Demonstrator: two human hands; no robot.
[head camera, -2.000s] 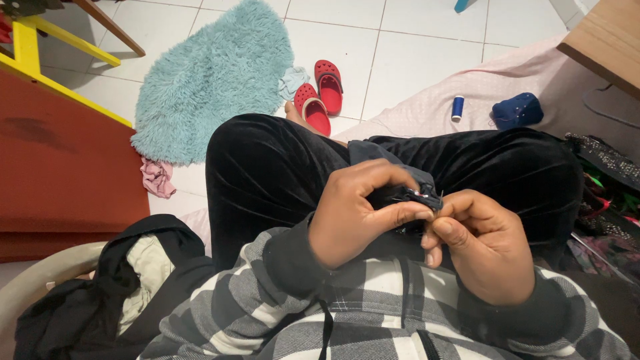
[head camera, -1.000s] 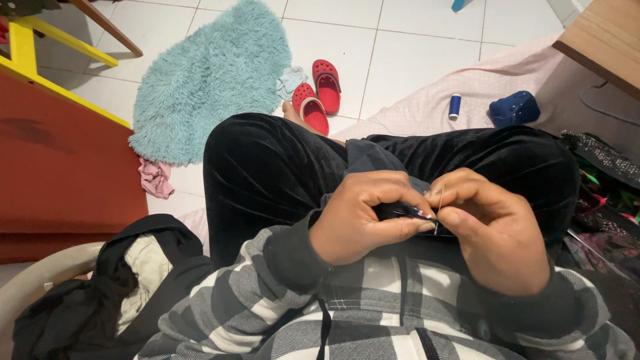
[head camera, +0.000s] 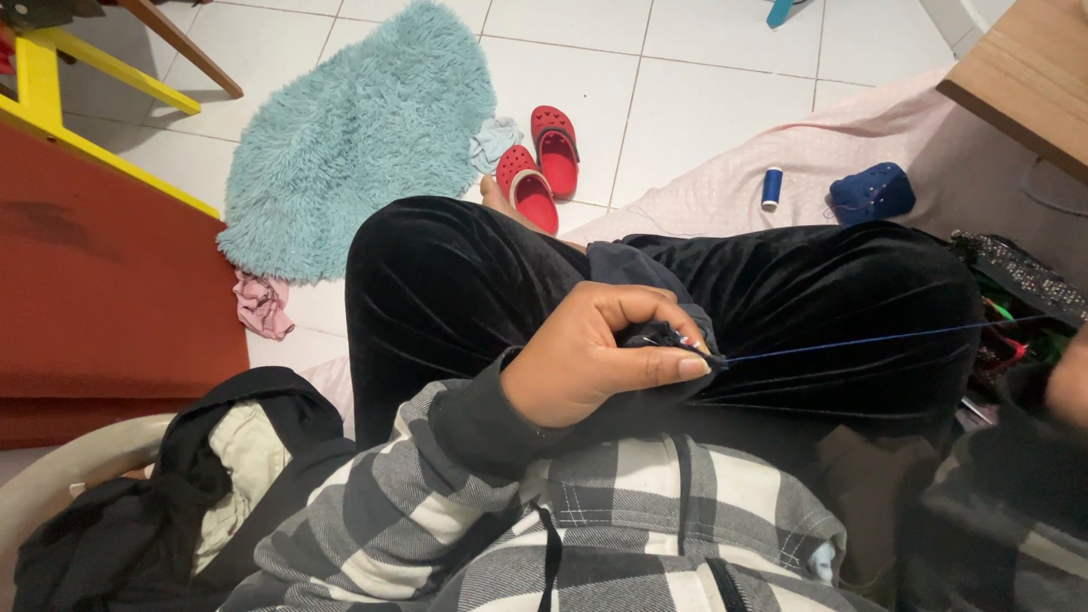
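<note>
My left hand (head camera: 599, 353) pinches a bunched piece of dark fabric (head camera: 633, 268) above my lap, thumb and forefinger closed on its edge. Small pins with pale heads (head camera: 690, 343) show at that edge. A blue thread (head camera: 858, 339) runs taut from the fabric to the right side of the view. My right hand (head camera: 1069, 378) is blurred and cut off at the right edge; its fingertips are out of sight, and so is any needle. Beyond my right knee, a spool of blue thread (head camera: 772, 189) and a dark blue pincushion (head camera: 871, 194) rest on a pale pink cloth (head camera: 722, 187).
Red clogs (head camera: 557, 153) and a turquoise shaggy rug (head camera: 365, 144) are on the tiled floor. A wooden furniture edge (head camera: 1020, 85) juts in at upper right, above sequined fabric (head camera: 1033, 276). Dark clothing (head camera: 119, 527) drapes over a pale curved rim (head camera: 51, 463) at lower left.
My right hand has moved from beside my left hand out to the right edge. The blue thread now stretches taut between the fabric and that side. My left hand still holds the fabric.
</note>
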